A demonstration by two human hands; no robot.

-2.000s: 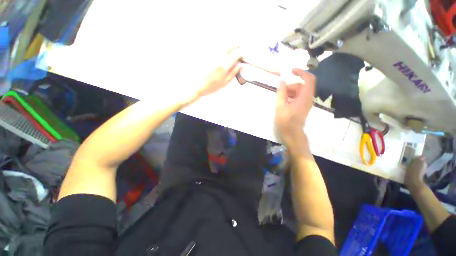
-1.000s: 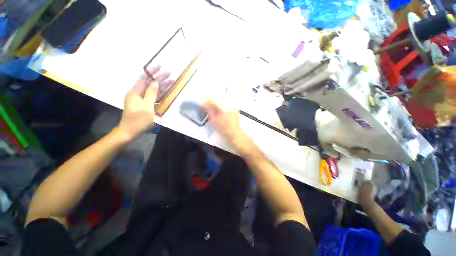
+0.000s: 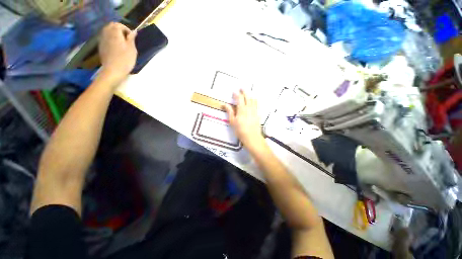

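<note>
A clear template (image 3: 215, 132) with dark and pink outlines lies on the white table near its front edge, its handwritten corner over the edge. A tan strip (image 3: 208, 100) lies just behind it. My right hand (image 3: 244, 119) rests with spread fingers on the right part of the template and strip. My left hand (image 3: 118, 46) is at the far left, fingers bent together at the edge of a black rounded stack (image 3: 148, 46). Whether its fingers hold a piece cannot be told.
The cream sewing machine (image 3: 390, 146) stands at the right, with black fabric (image 3: 335, 156) against its base. Scissors with yellow and red handles (image 3: 360, 214) lie at the right front edge. Thin dark tweezers (image 3: 268, 38) lie at the back, near a blue plastic bag (image 3: 362, 30). Another person's blurred hand (image 3: 400, 236) is at lower right.
The view has shifted. My left hand has left the template and moved to the black stack. The template, earlier raised open, now lies flat. My right hand has moved from a greyish piece onto it.
</note>
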